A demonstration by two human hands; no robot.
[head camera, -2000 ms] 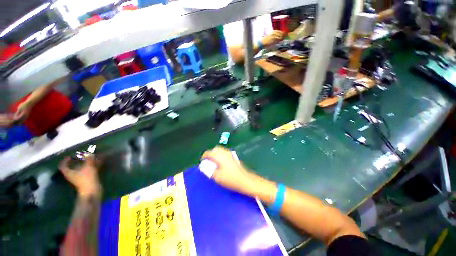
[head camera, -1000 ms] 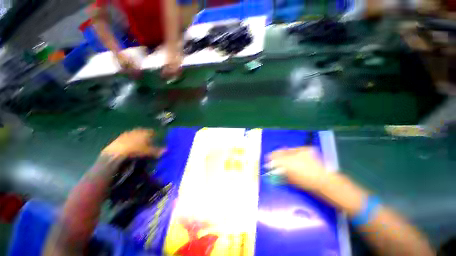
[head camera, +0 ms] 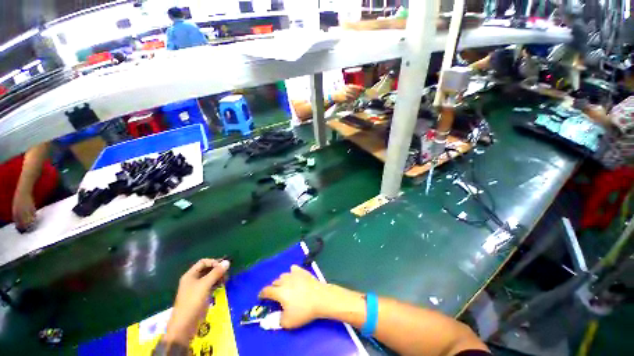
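The blue carton sheet (head camera: pixel 254 341) with a yellow panel lies at the bottom centre. My right hand (head camera: pixel 299 299), with a blue wristband, is low over it, its fingers on a small circuit board (head camera: pixel 256 312). A white piece (head camera: pixel 271 320) shows under this hand. My left hand (head camera: pixel 198 285) is raised over the carton's upper left part, thumb and finger pinched together. A small whitish patch and a dark bit show at its fingertips; what they are is unclear. A black corded part (head camera: pixel 313 249) lies at the carton's top corner.
Beyond the green surface (head camera: pixel 347 254) is a white sheet (head camera: pixel 42 236) with a heap of black parts (head camera: pixel 149 174) by a blue tray (head camera: pixel 156 144). A metal post (head camera: pixel 408 104) stands right of centre. Another person's hand (head camera: pixel 24 211) is at far left.
The view has swung up and right and is sharper. My left hand has moved from the dark heap beside the carton to above the carton, fingers now pinched. My right hand stays over the carton.
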